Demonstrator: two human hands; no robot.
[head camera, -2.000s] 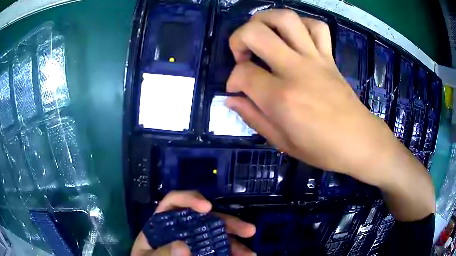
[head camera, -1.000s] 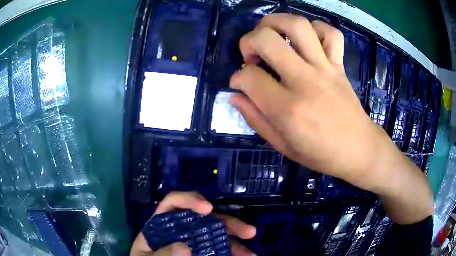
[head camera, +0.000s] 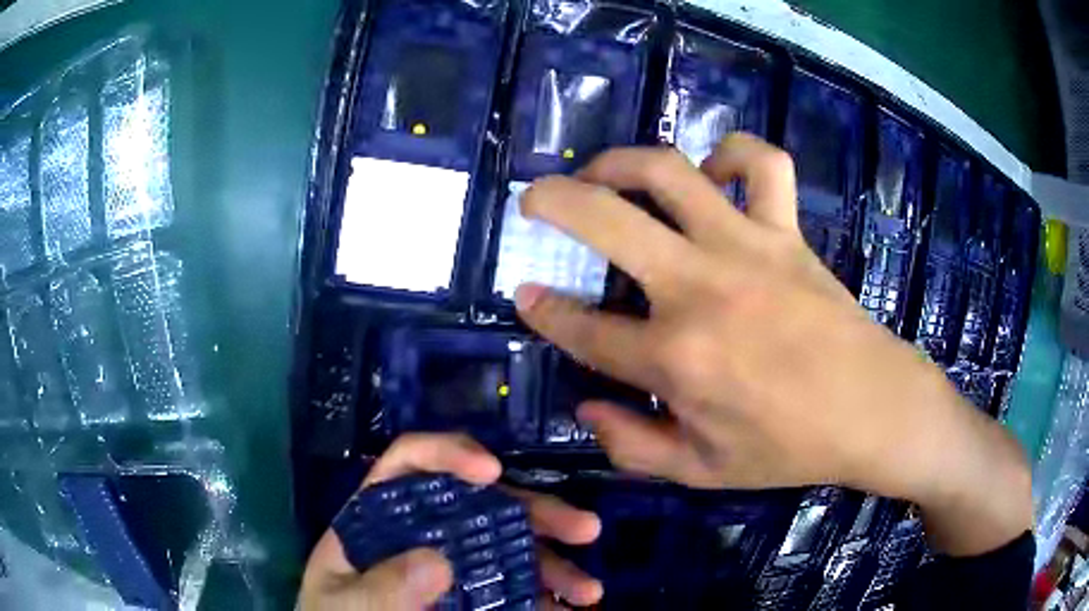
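Observation:
My left hand (head camera: 406, 573) is at the bottom, shut on a stack of dark blue keypads (head camera: 448, 531), keys facing up. My right hand (head camera: 728, 322) is spread over the black blister tray (head camera: 484, 313). Its fingertips touch the top and lower edges of a whitish keypad back (head camera: 549, 253) in the second housing (head camera: 585, 113); the hand covers its right side. The first housing (head camera: 424, 90), to the left, has a bright white keypad back (head camera: 403, 224) in its lower half. A sideways housing (head camera: 460, 388) lies below, its key area partly hidden by my right hand.
More housings (head camera: 824, 149) stand in pockets along the tray to the right. A clear blister tray (head camera: 90, 239) lies on the green mat (head camera: 239, 227) at the left, with a dark blue piece (head camera: 120, 543) in its lower part. A pale edge (head camera: 920, 78) runs behind the black tray.
My right hand has moved down from the second housing's upper half onto its keypad back and opened its fingers, uncovering the window and yellow dot. My left hand still holds the stack.

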